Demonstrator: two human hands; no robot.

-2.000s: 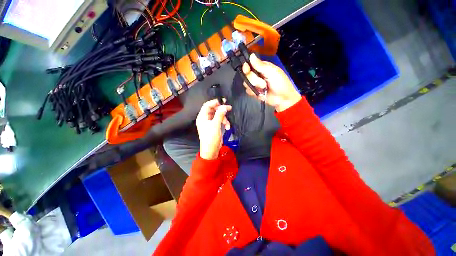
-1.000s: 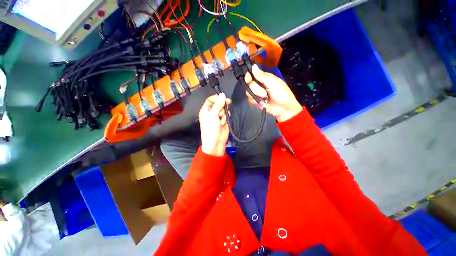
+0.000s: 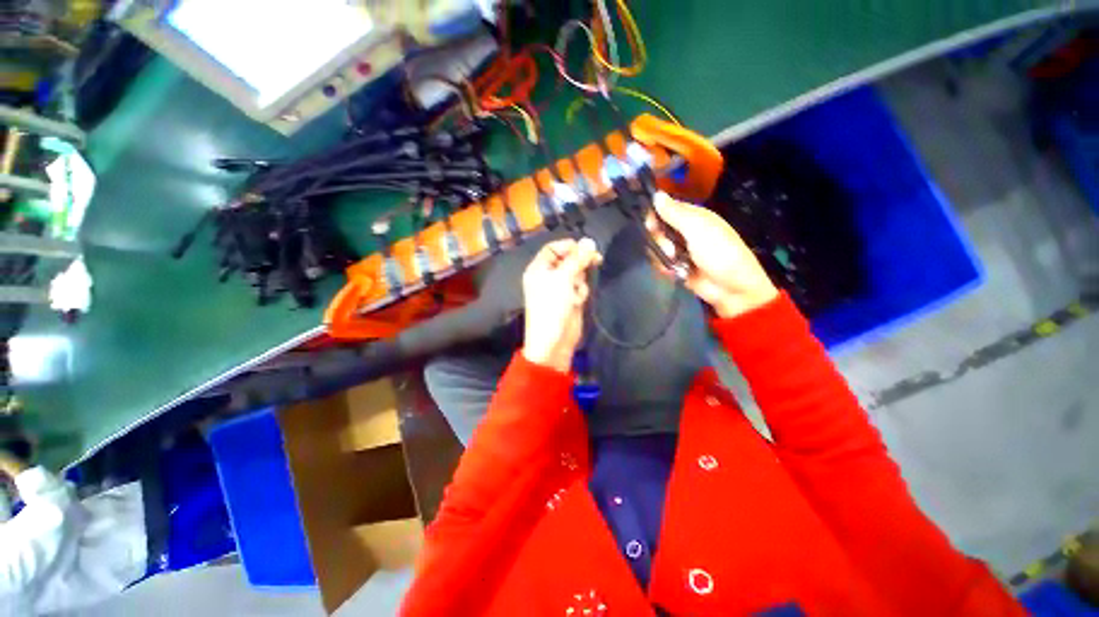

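Observation:
A black cable assembly (image 3: 634, 345) hangs in a loop between my hands, below the orange test fixture strip (image 3: 521, 203). My left hand (image 3: 562, 285) has its fingers closed on one end of the cable, just under the test connectors. My right hand (image 3: 703, 247) holds the other end near the strip's right part. Its connector reaches up to the test connectors (image 3: 621, 169). The picture is blurred, so I cannot tell how far either end is plugged in.
A black cable pile (image 3: 325, 199) lies on the green bench (image 3: 157, 325) behind the strip. A beige tester (image 3: 283, 54) and thin coloured wires stand behind. A blue bin (image 3: 928, 229) with black cables is at right. A cardboard box (image 3: 316, 494) is below. A person's white sleeve (image 3: 48, 530) shows at lower left.
The view has shifted, so the bench and strip sit lower and further right. Since the oldest frame, my left hand has moved its cable end up to the strip. My right hand stays at the strip's right part.

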